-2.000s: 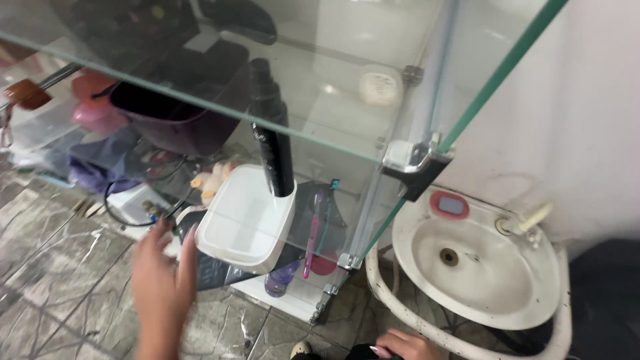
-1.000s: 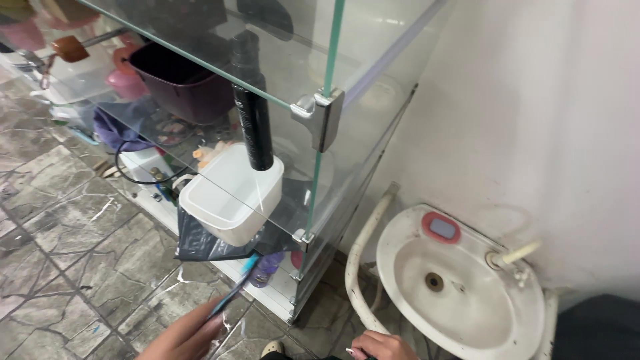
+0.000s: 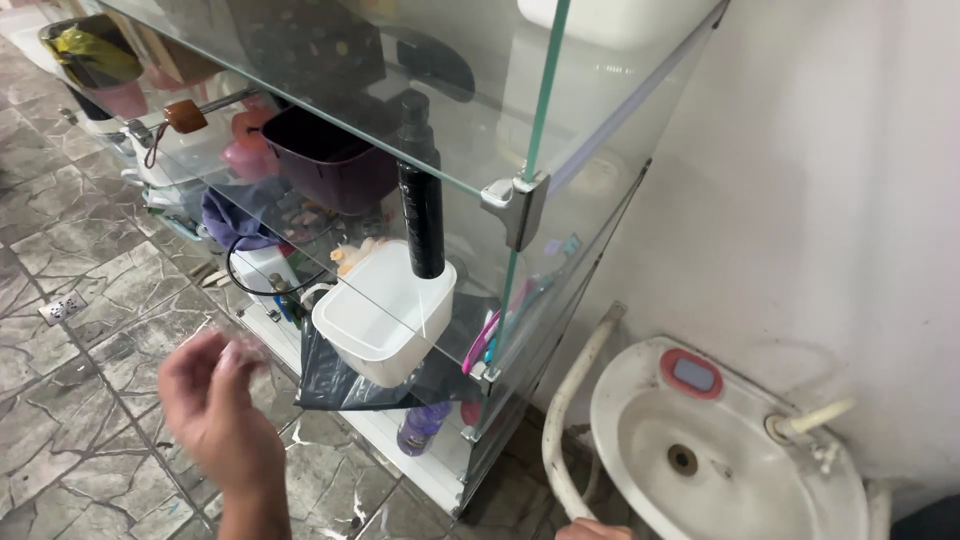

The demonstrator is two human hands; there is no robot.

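My left hand point(image 3: 225, 412) is raised over the floor tiles, left of the glass shelf unit, with fingers curled and blurred. Something clear may be at its fingertips, but blur hides this. Only a small part of my right hand point(image 3: 592, 531) shows at the bottom edge, beside the white curved pipe point(image 3: 556, 435); its grip is hidden. A white plastic tub point(image 3: 405, 360) sits on black plastic point(image 3: 330, 375) on a glass shelf. On the shelf above stands a black spray bottle point(image 3: 422, 217). Slender pink and blue items point(image 3: 484, 341) lean near the glass corner.
A washbasin point(image 3: 637, 390) with a red-rimmed soap dish point(image 3: 691, 373) is at the right wall. A purple bottle point(image 3: 421, 427) stands on the unit's base. Dark purple bin point(image 3: 330, 169), purple cloth point(image 3: 236, 217) and black cable loop point(image 3: 232, 274) lie farther left. Metal glass clamps point(image 3: 517, 210) jut from the corner.
One second ago my left hand held a slender blue item low by the shelf; now the hand is raised farther left without it. Slender pink and blue items now show at the shelf corner.
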